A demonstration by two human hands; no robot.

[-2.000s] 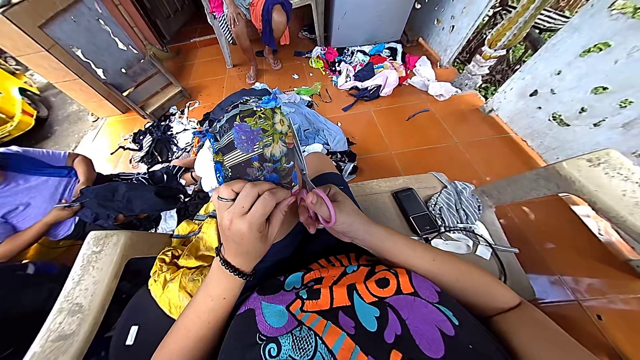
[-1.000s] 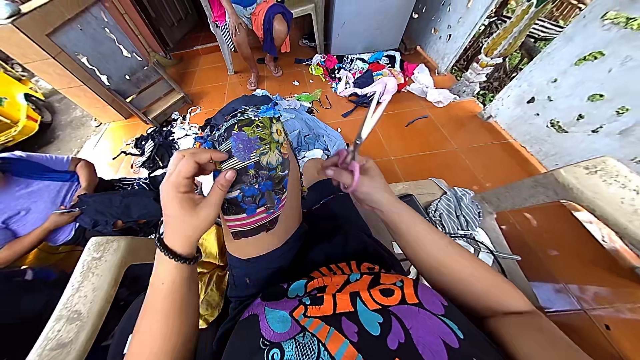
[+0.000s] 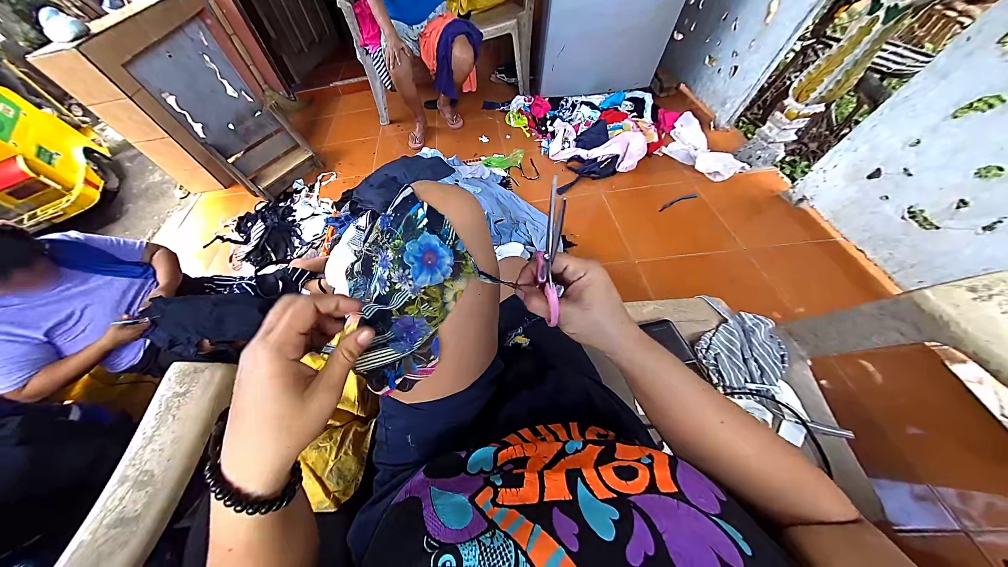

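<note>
A floral, striped piece of fabric [image 3: 409, 283] lies over my raised bare knee. The thumb and fingers of my left hand [image 3: 303, 370] pinch its left edge. My right hand [image 3: 575, 299] holds pink-handled scissors [image 3: 549, 276], their blades pointing up and slightly apart. Its fingertips also hold a thin dark strip [image 3: 496, 279] that runs from the fabric's right edge. Dark shorts and a black printed shirt are below the hands.
Pale chair arms [image 3: 150, 465] flank me, a yellow cloth [image 3: 339, 449] beside the left one. Blue cloth [image 3: 504, 209] and a colourful clothes pile [image 3: 614, 130] lie on the tiled floor. A person sits at left with dark fabric [image 3: 209, 315]; another sits ahead. A striped cloth [image 3: 740, 346] is at right.
The scissors, raised away from the fabric a second ago, have come back down beside it. My right fingers now hold a thin strip, and my left hand has shifted to the fabric's lower left edge.
</note>
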